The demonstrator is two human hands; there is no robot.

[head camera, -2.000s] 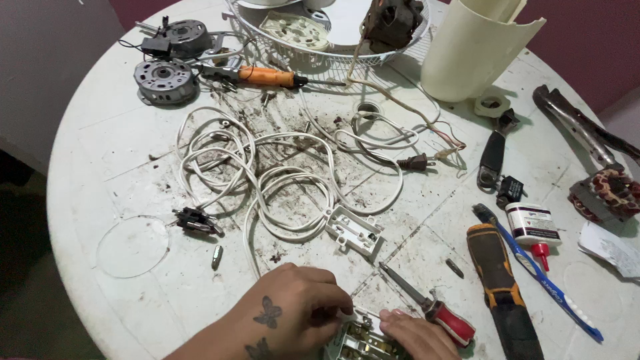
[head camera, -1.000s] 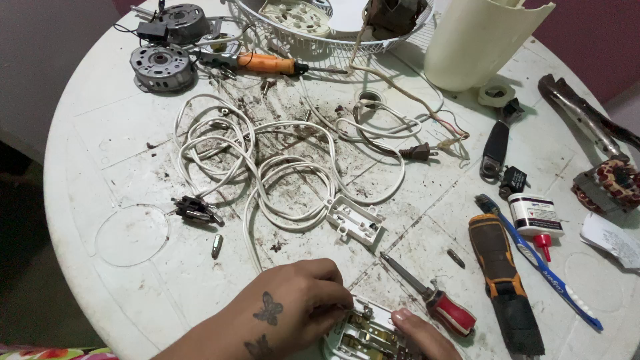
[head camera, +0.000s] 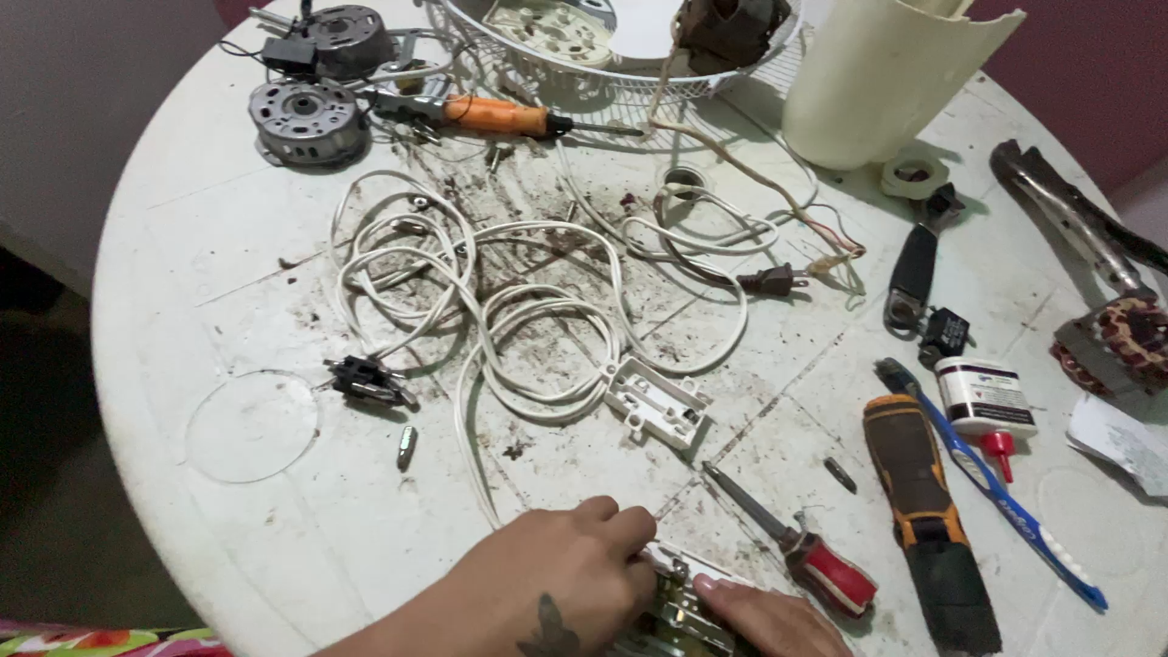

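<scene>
At the bottom edge, my left hand point(head camera: 570, 575) has its fingers curled at the left side of a white plastic electrical housing with brass contacts point(head camera: 684, 607). My right hand point(head camera: 776, 620) lies on the housing's right side, the thumb on its edge. Both hold it between them, and its lower part is out of view. A white cord point(head camera: 470, 456) runs from the coils down behind my left hand. Just beyond the hands lies an open white plastic casing point(head camera: 659, 401). A screwdriver with a red and white handle point(head camera: 835, 573) rests right of the casing.
Coiled white cord point(head camera: 547, 301), a dark two-prong plug point(head camera: 771, 280) and dirt cover the middle. At the right are an orange-black tool point(head camera: 922, 511), a blue toothbrush point(head camera: 1004, 502) and a glue bottle point(head camera: 985, 397). Metal motor covers point(head camera: 308, 123) and an orange-handled tool point(head camera: 497, 116) lie farther back.
My left hand has shifted slightly over the housing, its fingers now more curled. The white casing and the screwdriver have not moved on the table.
</scene>
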